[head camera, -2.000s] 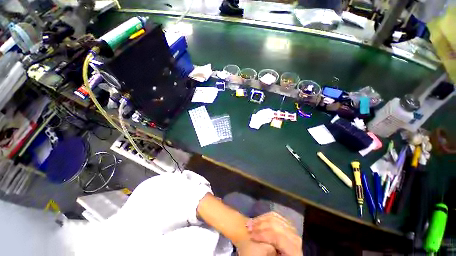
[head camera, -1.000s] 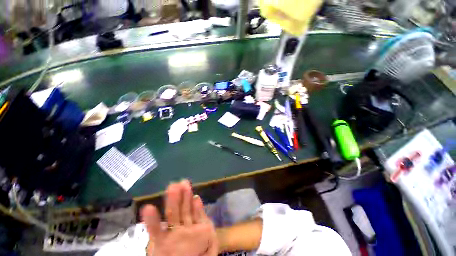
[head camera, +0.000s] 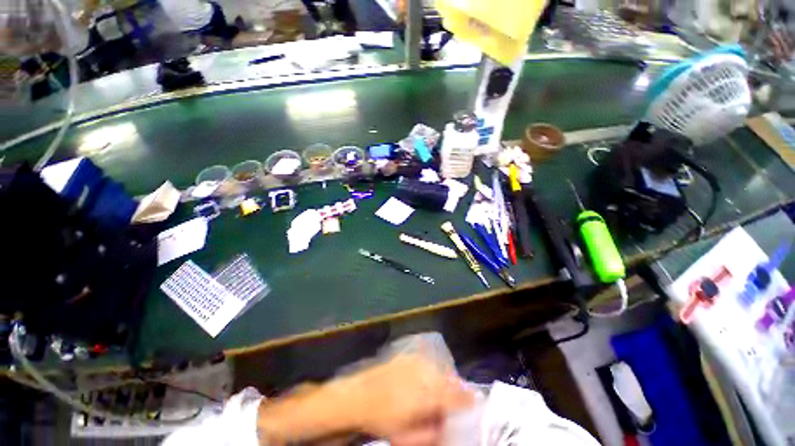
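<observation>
My left hand (head camera: 375, 396) and my right hand (head camera: 455, 416) are together at the bottom centre, in front of the bench edge. They are blurred and overlap, so their fingers are unclear; no object shows in them. Thin black tweezers (head camera: 395, 266) lie on the green mat beyond them. A cream pry stick (head camera: 427, 246) and a yellow-handled precision screwdriver (head camera: 466, 253) lie to their right. A white sticker sheet (head camera: 200, 296) lies at the left, beside a clear dotted sheet (head camera: 250, 277).
Clear cups (head camera: 283, 164) stand in a row behind a watch frame (head camera: 281, 199). A white bottle (head camera: 458, 150) stands at the back. A green-bodied tool (head camera: 601, 246) with a cable is at the right. Watches (head camera: 708, 290) lie on a white side sheet. Black equipment (head camera: 65, 270) is at the left.
The view has swung right, bringing the fan and side table in. My hands were together, then one showed palm up with fingers spread, and now they overlap again. The bench tools have not visibly moved.
</observation>
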